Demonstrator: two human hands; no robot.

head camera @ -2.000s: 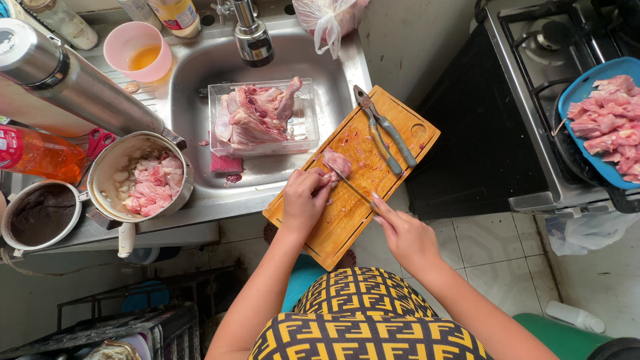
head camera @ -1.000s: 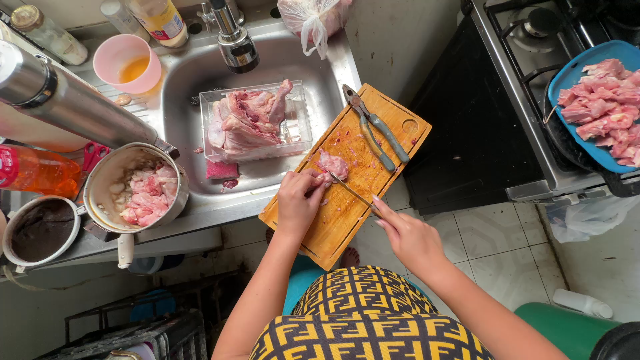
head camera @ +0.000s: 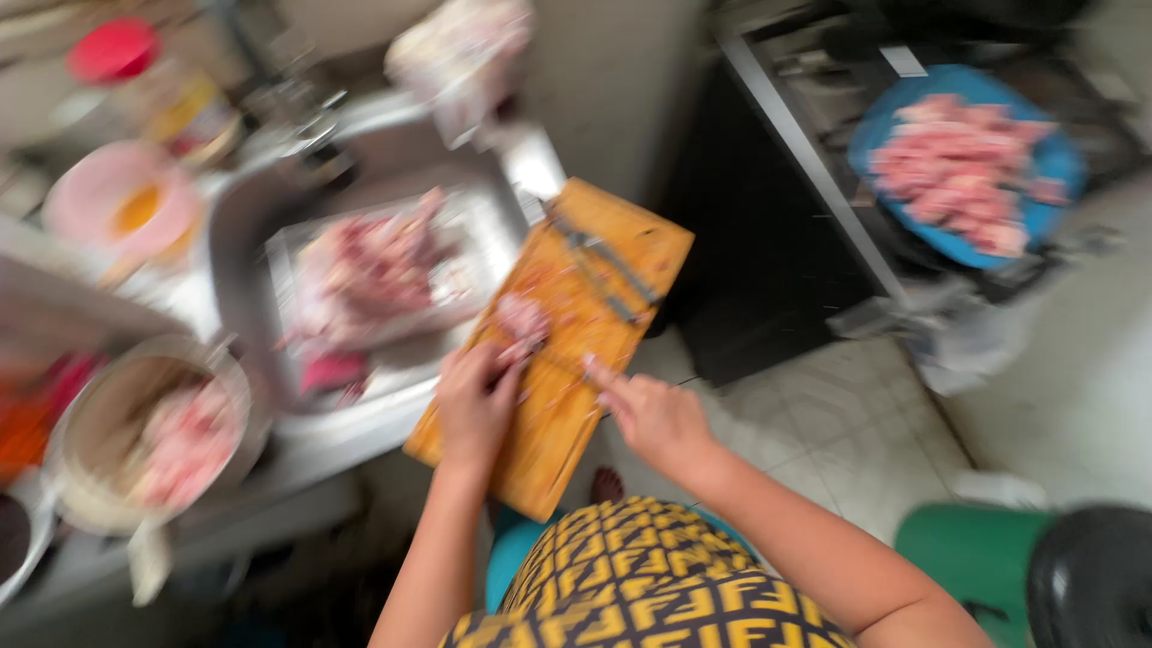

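Note:
My left hand point(head camera: 477, 391) holds a piece of raw chicken point(head camera: 522, 322) down on a wooden cutting board point(head camera: 576, 270). On the board's lower right side, my right hand point(head camera: 652, 409) is closed around a knife, its index finger stretched forward; the blade is blurred and lies beside the meat. Grey-handled pliers point(head camera: 612, 265) rest on the far part of the board. In the sink, a clear plastic container point(head camera: 279, 270) holds a larger raw chicken piece point(head camera: 369, 270). Cut pink meat point(head camera: 958, 171) fills part of a blue tray point(head camera: 1062, 180) on the stove.
A pot point(head camera: 85, 450) with meat pieces stands left of the sink point(head camera: 243, 297). Behind it are a pink cup point(head camera: 108, 202) and a red-lidded jar point(head camera: 180, 99). A bagged item point(head camera: 463, 54) sits at the sink's back corner. The stove point(head camera: 810, 171) is at right, above a green bin point(head camera: 967, 558).
The view has swung toward the right and is blurred. Both hands remain at the board, the left on the meat and the right on the knife.

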